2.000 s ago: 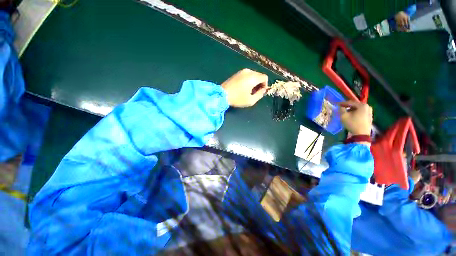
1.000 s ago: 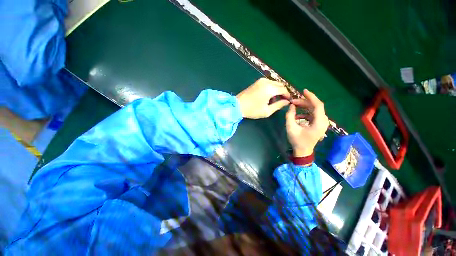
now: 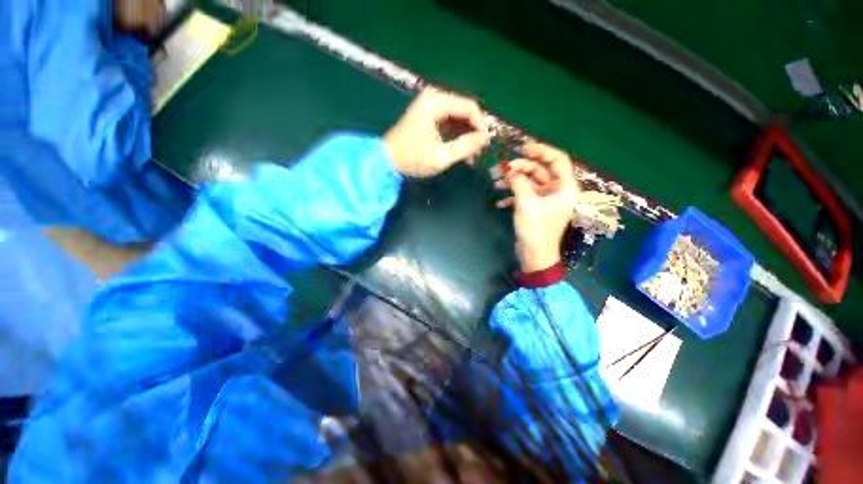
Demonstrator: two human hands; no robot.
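My left hand (image 3: pixel 437 133) is above the bench near its worn edge, thumb and forefinger pinched together; a part between them is too small to make out. My right hand (image 3: pixel 539 196) is just right of it, fingers curled, with a tiny red part (image 3: pixel 505 167) at its fingertips. The hands are slightly apart. The pile of leaded parts (image 3: pixel 596 217) lies on the bench, partly behind my right hand. The blue parts bin (image 3: pixel 695 274) holds cream bits. Tweezers (image 3: pixel 643 354) lie on the white sheet (image 3: pixel 625 328).
A white compartment tray (image 3: pixel 760 413) holds dark red parts at the lower right, with a red housing (image 3: pixel 840 434) beside it. A red-framed tablet unit (image 3: pixel 801 214) lies on the green belt. A person in a blue smock (image 3: pixel 80 113) is at the left, near a pale sheet (image 3: pixel 192 57).
My hands, touching a second ago, have moved apart. Earlier my right hand was at the blue bin. The view has shifted, showing more of the bin and sheet.
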